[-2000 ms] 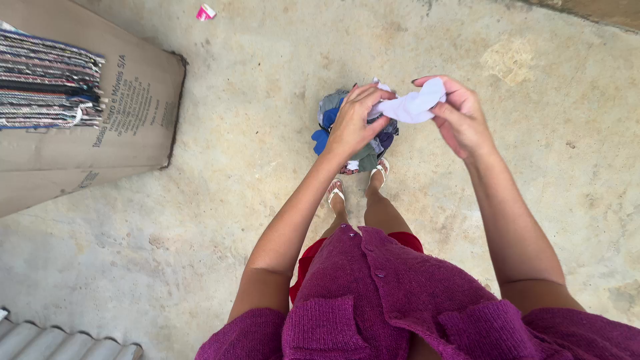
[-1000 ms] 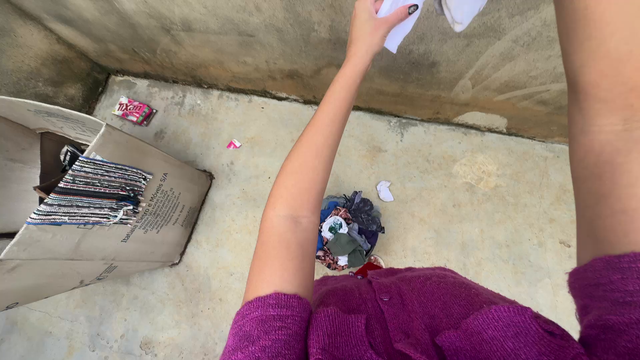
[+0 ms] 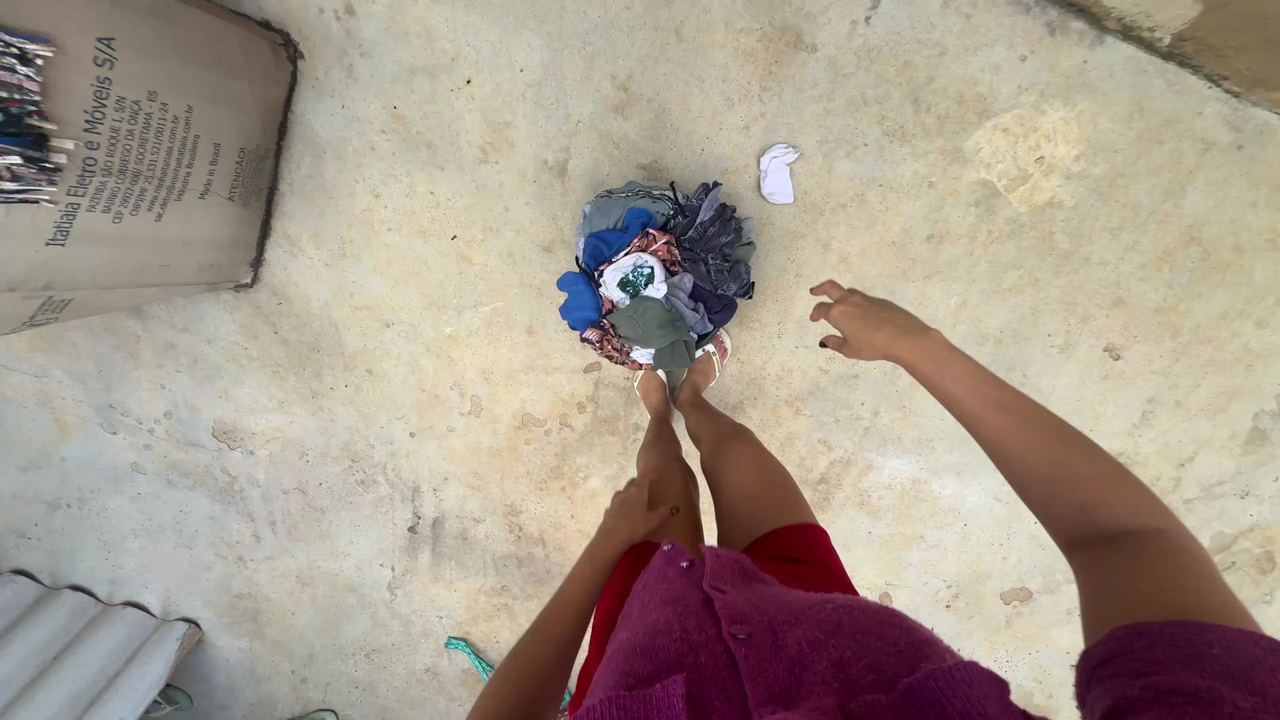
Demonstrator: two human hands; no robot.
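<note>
A heap of mixed clothes [image 3: 650, 280] lies on the concrete floor by my feet, with blue, dark green, grey, white and patterned pieces. Beyond it to the right, a small white cloth item, likely a sock [image 3: 777, 174], rests flat on the floor. My right hand [image 3: 868, 322] hangs in the air to the right of the heap, fingers apart and curled a little, holding nothing. Low in front of my leg is my left hand [image 3: 640, 512], with its fingers apart and no item seen in it.
A large cardboard box [image 3: 190, 150] with printed writing stands at the upper left, a striped woven textile [image 3: 25, 115] over its side. A corrugated sheet [image 3: 80, 650] is at the lower left. A green strap [image 3: 468, 655] lies near my left forearm. A wall base [image 3: 1200, 40] crosses the upper right corner.
Both hands have come down from the raised white pieces they held, and now hold nothing visible. The view has tilted back down from the wall.
</note>
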